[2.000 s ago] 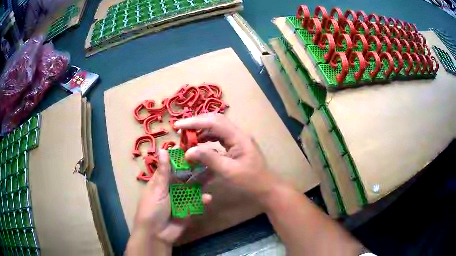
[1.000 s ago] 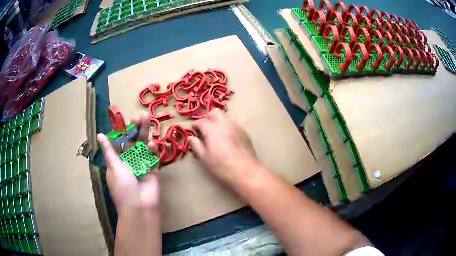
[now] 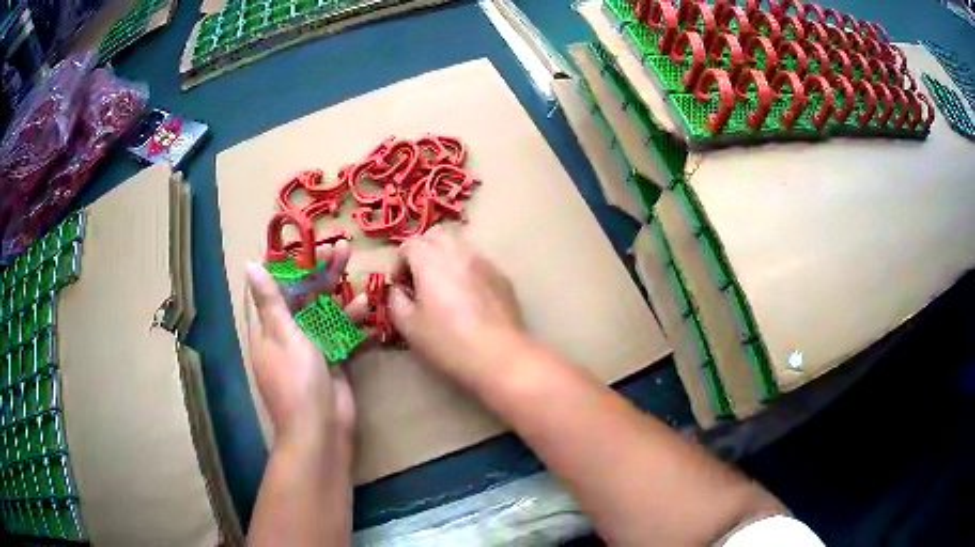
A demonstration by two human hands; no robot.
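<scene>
My left hand holds two green perforated pieces. The upper one has a red handle standing on it as an arch. The lower one has no handle. My right hand is over the cardboard work sheet, its fingertips at some red handles just right of the green pieces. The fingertips are partly hidden, so whether they grip a handle cannot be told. More loose red handles lie in a pile beyond both hands.
Finished pieces with red arches stand in rows on stacked cardboard at the right. Unfitted green pieces lie at the left, more at the back. A crumpled bag of red handles and a printed packet are at the upper left.
My hands have moved apart from each other. A red handle now stands on the upper green piece, and my right hand has gone from that piece to the loose handles.
</scene>
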